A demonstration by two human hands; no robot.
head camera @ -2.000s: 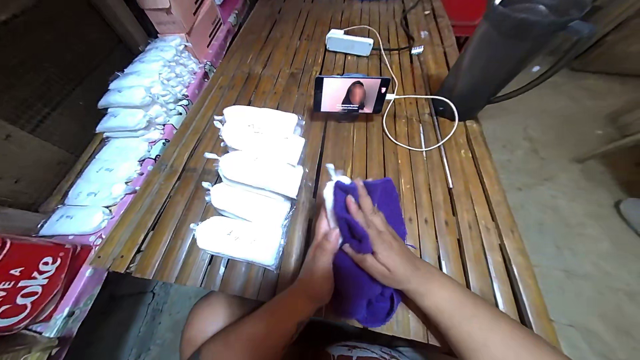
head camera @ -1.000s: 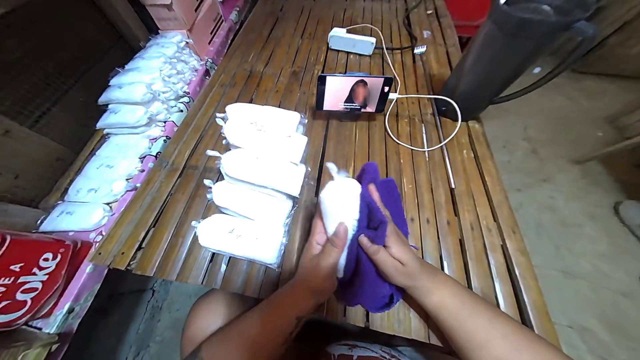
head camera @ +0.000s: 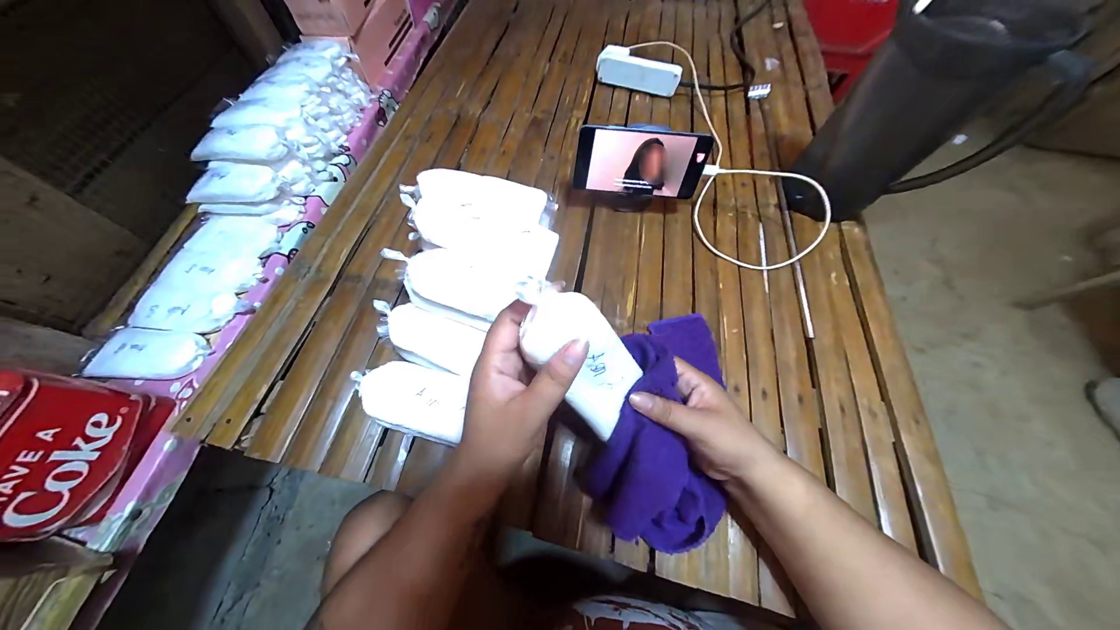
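A tied clear plastic bag of white contents [head camera: 582, 359], marked with handwriting, is gripped in my left hand [head camera: 525, 385], its knotted end pointing up and away. My right hand [head camera: 700, 416] holds a purple cloth [head camera: 661, 472] against the bag's lower end; the rest of the cloth hangs down to the bamboo table. Left of my hands, several similar filled bags [head camera: 420, 398] lie in an overlapping column, knots toward the left. My left hand partly covers the nearest ones.
A propped phone [head camera: 644, 162] with a white cable [head camera: 827, 214] stands on the bamboo-slat table [head camera: 350, 289], below a white power strip [head camera: 639, 72]. A dark pitcher-like container [head camera: 919, 105] is at right. More filled bags [head camera: 236, 184] line a pink-covered ledge beside a red Coke crate [head camera: 66, 455].
The cloth, wrapped over the bag's side two seconds ago, is now at its lower end. My left hand has moved up and left with the bag, which is tilted toward the column.
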